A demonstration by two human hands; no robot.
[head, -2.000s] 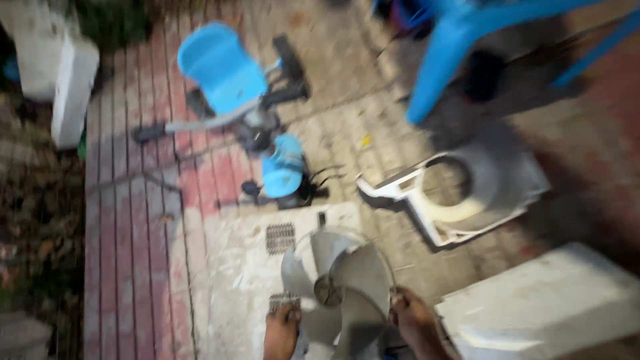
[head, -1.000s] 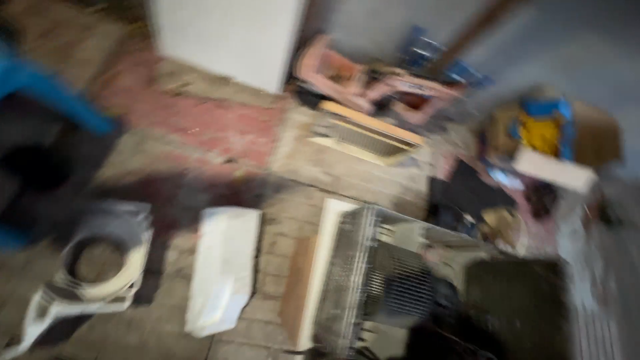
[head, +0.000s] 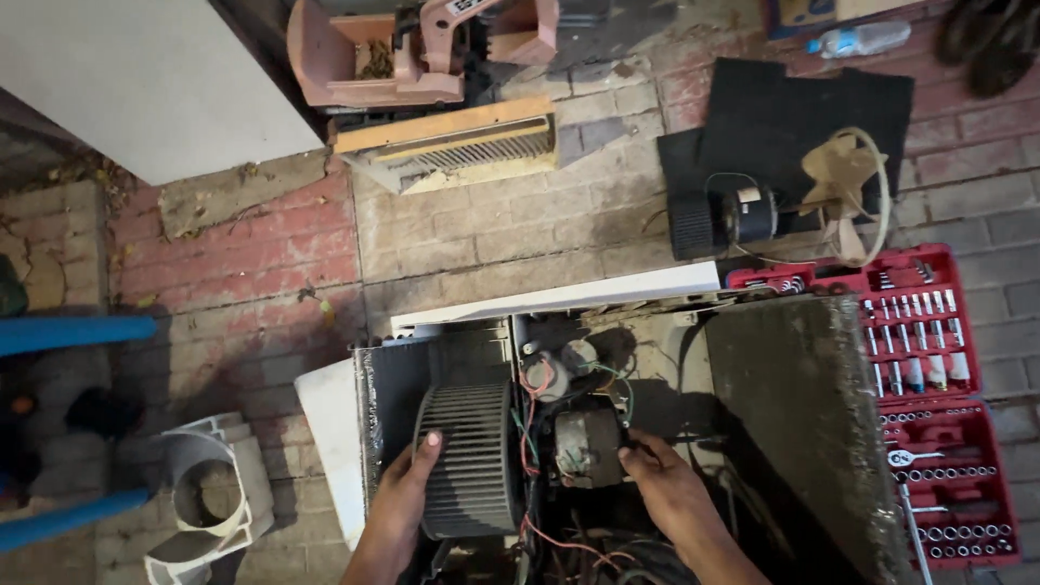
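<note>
An opened window air conditioner chassis (head: 784,406) fills the lower middle, with finned coils at its left and right ends. My left hand (head: 402,491) rests against the left side of a grey squirrel-cage blower wheel (head: 470,459), thumb on its rim. My right hand (head: 662,479) touches the right side of the electric fan motor (head: 589,445) with its fingertips. Whether either hand truly grips is hard to tell. Between wheel and motor run red and green wires (head: 532,439). Two round metal components (head: 544,378) sit above the motor. My left fingers are partly hidden behind the wheel.
A red socket set case (head: 971,422) lies at right. Behind are a black sheet (head: 747,106) with another motor (head: 751,215) and fan blade, a louvred front grille (head: 479,150), a pink toy digger (head: 382,61) and a water bottle (head: 861,39). A white plastic blower housing (head: 256,487) lies left.
The view has swung right from the tricycle area to the chassis. Two seconds ago both hands were at a pale axial fan; now they are at the blower wheel and motor.
</note>
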